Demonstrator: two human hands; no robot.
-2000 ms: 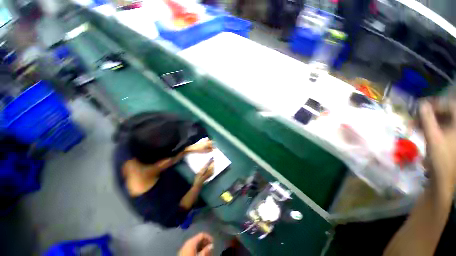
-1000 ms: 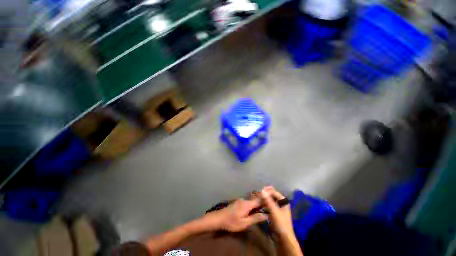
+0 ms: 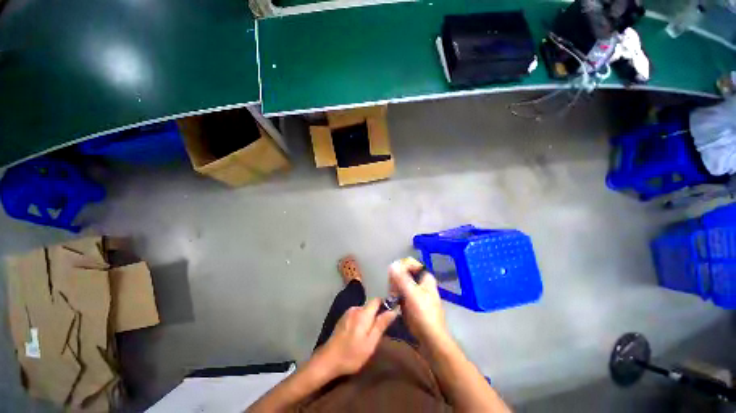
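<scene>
My left hand (image 3: 352,332) and my right hand (image 3: 418,300) are held close together in front of my body, low in the middle of the view. A short dark marker pen (image 3: 391,304) shows at the fingers of my left hand. A dark piece, perhaps its cap, shows at the fingers of my right hand. The small open carton (image 3: 365,173) stands on the floor at the bench edge with its flaps out and dark contents inside.
A blue stool (image 3: 500,270) is just right of my hands. A larger open carton (image 3: 238,165) stands under the green bench (image 3: 347,60). Flattened cardboard (image 3: 64,314) lies left. A black panel stack (image 3: 488,48) is on the bench. A round black base (image 3: 629,359) is lower right.
The view has swung from the bench with a seated person to the floor and cartons. My hands were apart at first, then came together, and now show more clearly around the pen.
</scene>
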